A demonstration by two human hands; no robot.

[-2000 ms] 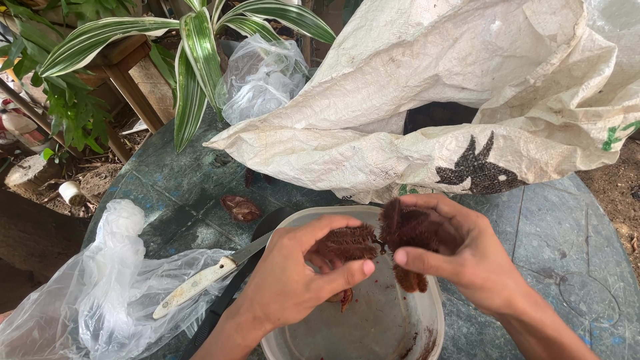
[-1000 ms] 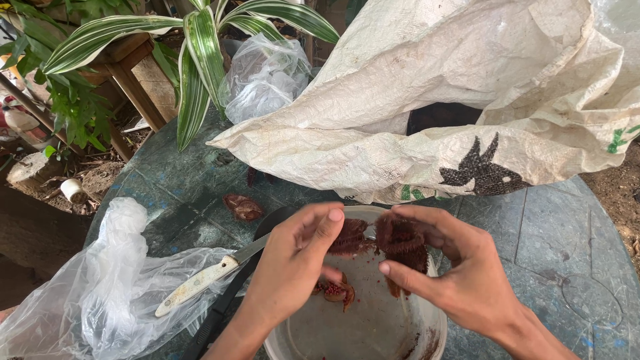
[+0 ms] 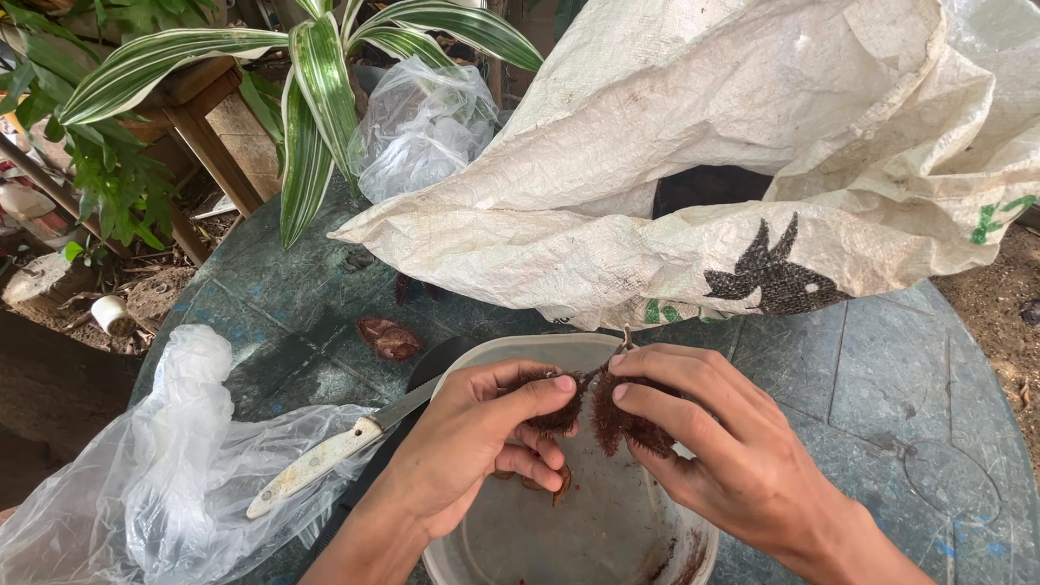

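Note:
Over a whitish plastic tub (image 3: 569, 536), my left hand (image 3: 479, 439) grips a bristly dark-brown seed pod (image 3: 556, 410), likely achiote, between thumb and fingers. My right hand (image 3: 715, 439) holds more bristly pods (image 3: 630, 414) joined to a thin stem (image 3: 605, 362) that runs between both hands. Below my left fingers, orange-brown pod pieces (image 3: 561, 485) show, partly hidden. Small red specks and brown smears lie inside the tub. Left of the tub, a knife with a cream handle (image 3: 317, 465) rests with its serrated blade against a black object (image 3: 357, 496).
A single brown pod (image 3: 389, 338) lies on the green round table (image 3: 877, 366). A white woven sack (image 3: 617, 211) with a printed animal spreads across the back. Clear plastic bags (image 3: 183, 463) lie at the left and behind (image 3: 422, 122), near a striped-leaf plant (image 3: 321, 81).
My left fingers, apart from the pod a second ago, have closed around it. The stem between the hands now shows, pointing upward at the tub's far rim.

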